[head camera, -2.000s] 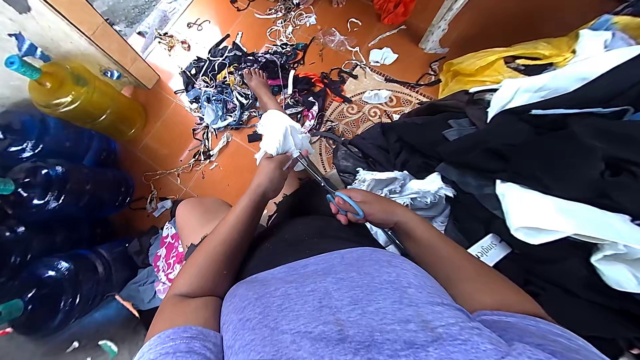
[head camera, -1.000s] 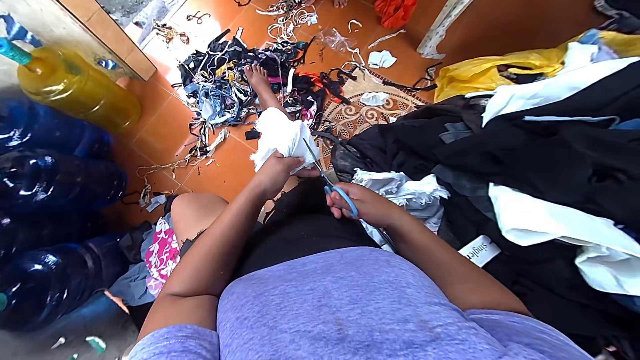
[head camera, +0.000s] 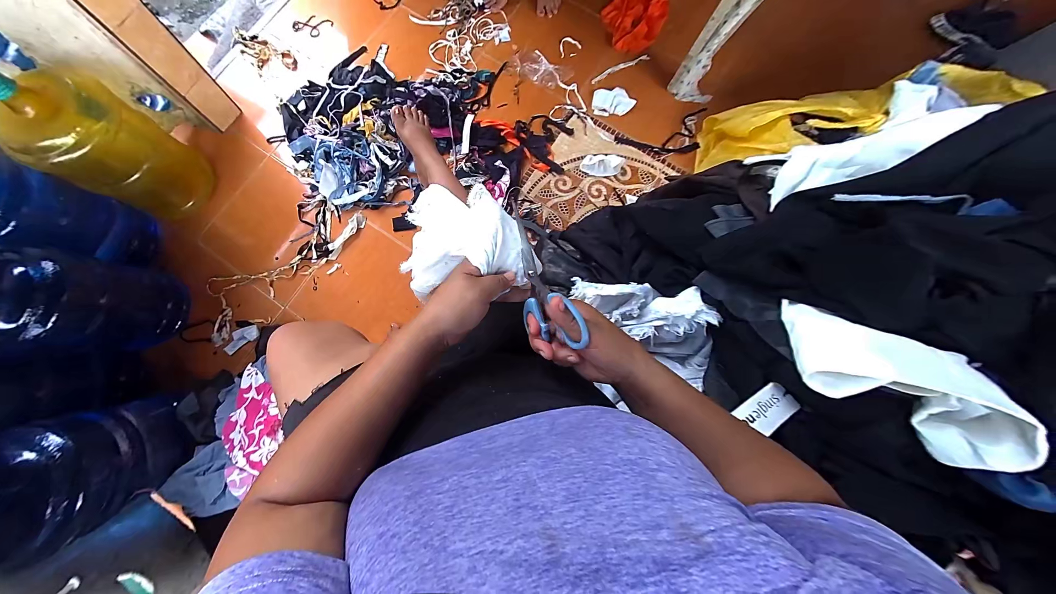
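In the head view, my left hand (head camera: 469, 304) grips a bunched white cloth (head camera: 464, 235) with frayed edges, above my lap. My right hand (head camera: 582, 340) has its fingers through the blue handles of a pair of scissors (head camera: 535, 285). The metal blades point up and lie at the right edge of the white cloth; whether cloth is between them cannot be told. Beside my right hand lies a pale, frayed cloth (head camera: 648, 318). A large heap of black cloth (head camera: 874, 256) with white pieces spreads to the right.
Cloth scraps and straps (head camera: 355, 148) lie around my bare foot on the orange tiled floor (head camera: 247, 227). A patterned brown mat (head camera: 561, 190) is beyond the cloth. Large blue bottles (head camera: 74, 301) and a yellow bottle (head camera: 107, 140) stand left. A yellow plastic bag (head camera: 767, 124) is at upper right.
The scissors, opened wide one second ago, now have their blades closer together, alongside the white cloth. My left hand keeps its hold on the cloth.
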